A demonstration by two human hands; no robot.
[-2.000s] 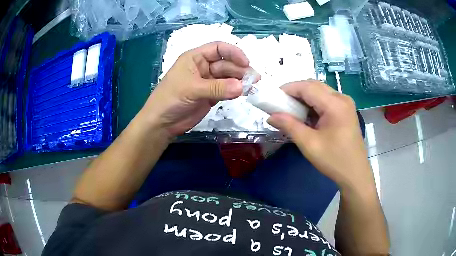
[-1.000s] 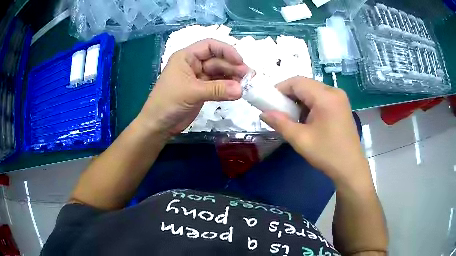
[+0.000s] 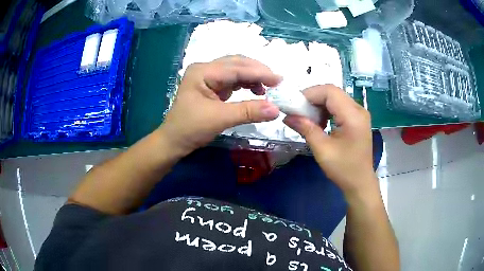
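Note:
A white, rounded unit (image 3: 296,102) is held over the white cotton sheets (image 3: 225,44) in the clear tray. My right hand (image 3: 336,123) grips its right end between thumb and fingers. My left hand (image 3: 228,99) is at its left end, with the thumb tip against or very near it and the index finger curved above, a little apart from it. The end between my hands looks translucent and is partly blurred, so any core part inside cannot be made out.
At left, a ridged blue tray (image 3: 74,84) holds two white filled units (image 3: 107,48). A clear bag of housings (image 3: 175,9) lies behind the heap. At right are frosted housings (image 3: 375,58), a pin-like tool (image 3: 364,99) and a clear blister tray (image 3: 435,71). White blocks (image 3: 331,19) lie at the back.
The left fingers have opened from their pinch at the unit's end. The clear end piece between the hands no longer sticks out as before. The view has shifted slightly.

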